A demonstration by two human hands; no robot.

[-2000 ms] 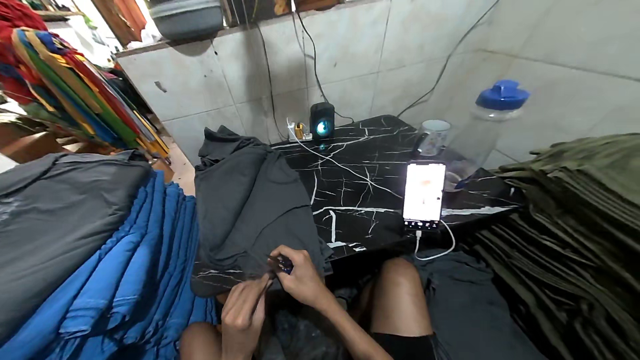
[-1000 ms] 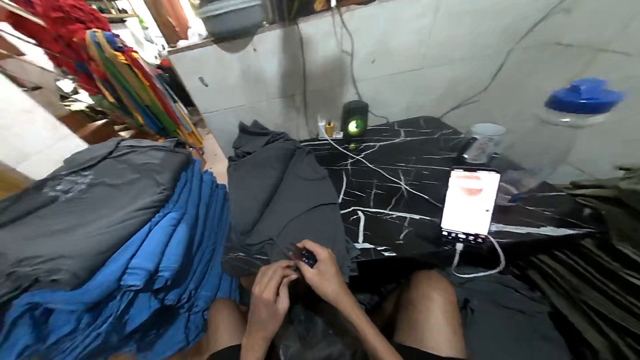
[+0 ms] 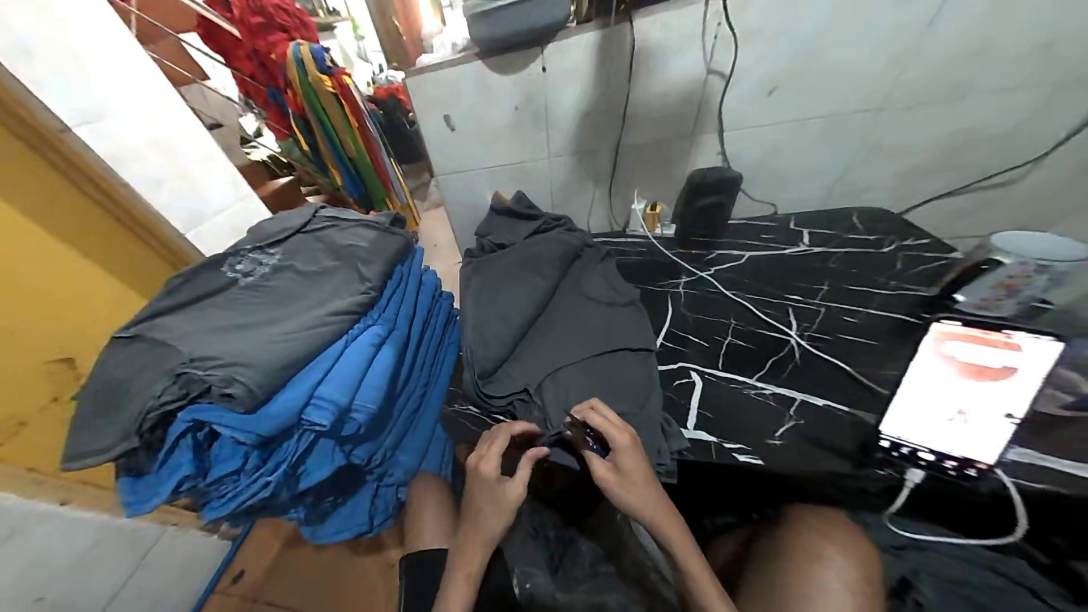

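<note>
A dark grey garment [image 3: 565,306] lies folded on the left part of a black marble-patterned table [image 3: 748,323], its near end by my hands at the table's front edge. My left hand [image 3: 500,467] pinches the garment's edge between thumb and fingers. Just to the right, my right hand [image 3: 614,455] is closed around a small dark tool [image 3: 588,436], perhaps thread snips; its tips are too small to tell. Left of the table rises a pile of blue garments [image 3: 340,425], with a grey shirt [image 3: 280,289] bearing a pale print on top.
A lit phone [image 3: 969,391] with a white cable stands at the table's right, before a mug [image 3: 1020,263]. A small black speaker-like device [image 3: 708,204] and plugs are near the tiled wall. A white cable crosses the tabletop. Coloured garments [image 3: 340,127] hang at the back left.
The view has swung left, bringing a yellow surface into sight. The light on the black device no longer shows. Both hands remain close together at the garment's near end.
</note>
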